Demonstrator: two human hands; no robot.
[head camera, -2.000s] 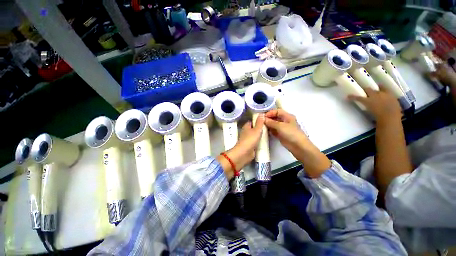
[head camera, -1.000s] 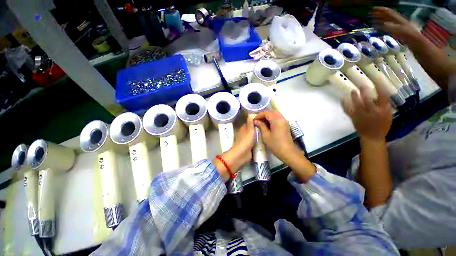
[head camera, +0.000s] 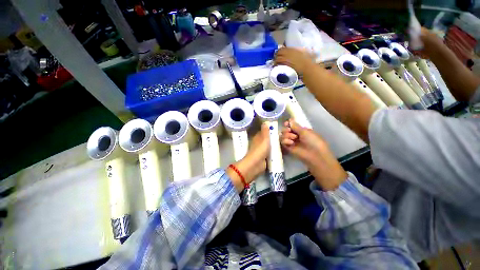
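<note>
Cream-white hair dryers lie in a row on the white bench, round heads up and handles towards me. My left hand (head camera: 258, 151) is on the upper handle of the hair dryer (head camera: 275, 153) in front of me. A small dark spot shows on that handle near the head. My right hand (head camera: 307, 143) is just right of this handle, apart from it, fingertips pinched together; whether they hold a tiny part cannot be told. Another hair dryer (head camera: 297, 109) lies close behind, to the right.
A blue parts bin (head camera: 164, 88) with silvery bits stands behind the row. A second blue bin (head camera: 255, 48) holds pale plastic. Another person's arm (head camera: 337, 92) reaches across from the right to a whitish plastic bag (head camera: 302, 36). More hair dryers (head camera: 387, 87) lie at right.
My right hand has moved off the handle to the right. The two dryers at far left are gone from view. The other person's arm now reaches over the bench behind my right hand.
</note>
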